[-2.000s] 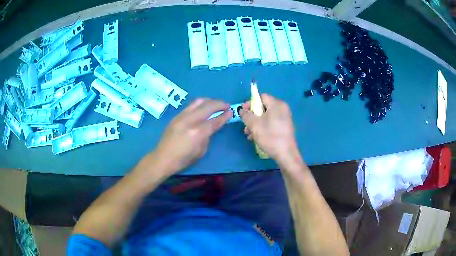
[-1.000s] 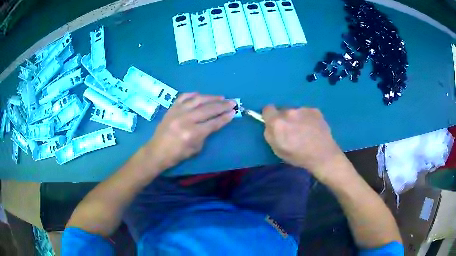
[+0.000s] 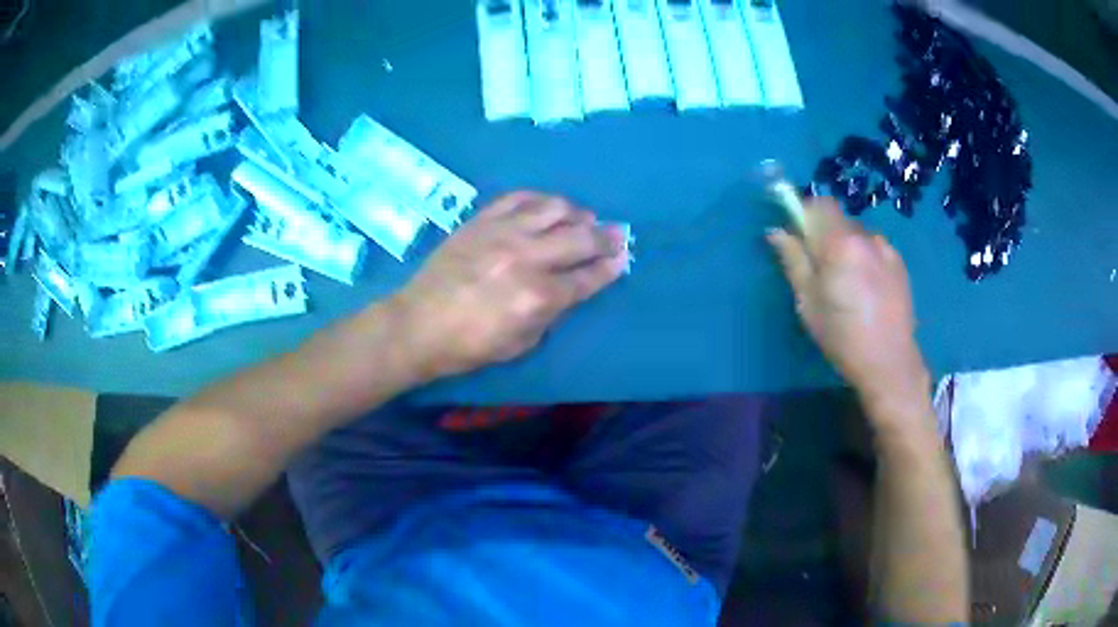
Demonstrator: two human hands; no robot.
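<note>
My left hand [image 3: 521, 276] is closed over a light-blue plastic housing [image 3: 627, 249] on the green bench; only its end shows past the fingertips. My right hand [image 3: 846, 276] is to the right, near the black inserts, and holds a pale-handled tool [image 3: 787, 200] pointing up and left; its tip is blurred. Whether it also holds an insert cannot be told. A dark pile of black inserts [image 3: 969, 147] lies at the right. A row of light-blue housings [image 3: 650, 61] lies at the top, its upper ends cut off by the frame edge.
A loose heap of light-blue housings [image 3: 159, 184] covers the left of the green bench [image 3: 687, 331]. Below the bench are a brown carton [image 3: 47, 429] at left, and a white plastic bag [image 3: 1024, 416] with a brown box [image 3: 1036, 539] at right. My lap is at the bench edge.
My right hand has moved away from the housing to the right, towards the black inserts, with the tool. My left hand still holds the housing. The camera view has shifted.
</note>
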